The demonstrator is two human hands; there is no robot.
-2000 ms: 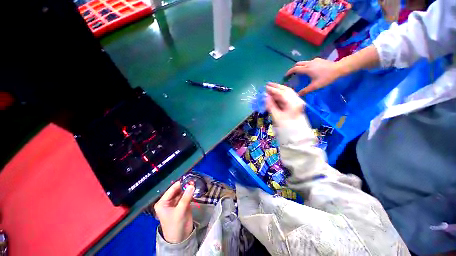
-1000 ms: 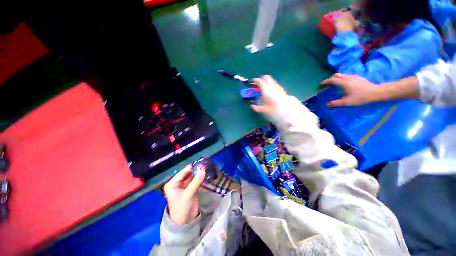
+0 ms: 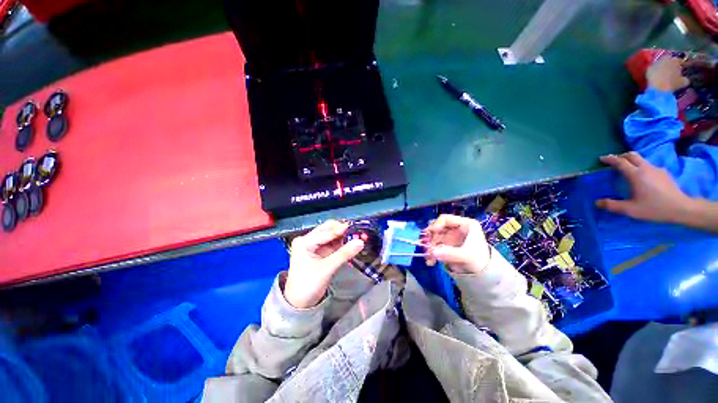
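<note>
My left hand (image 3: 321, 261) holds a dark round watch unit (image 3: 364, 236) between thumb and fingers over my lap, with a red laser spot on it. My right hand (image 3: 459, 242) pinches the wire handles of a light blue binder clip (image 3: 402, 242). The clip's body is beside the watch unit's right edge; whether it touches or grips the unit I cannot tell. The black laser fixture (image 3: 331, 190) stands on the bench beyond my hands, with a red cross on its raised nest (image 3: 328, 142). No unit is visible in the nest.
The red mat (image 3: 157, 165) lies left of the fixture, with several opened watch halves (image 3: 57, 115) at its far left. A pen (image 3: 471, 102) lies on the green bench. A blue bin of binder clips (image 3: 543, 250) is at right. Another person's hand (image 3: 649, 193) is beyond it.
My right hand has come back from the bench with the blue clip, to beside the unit in my left hand. The view has turned left, showing more of the red mat.
</note>
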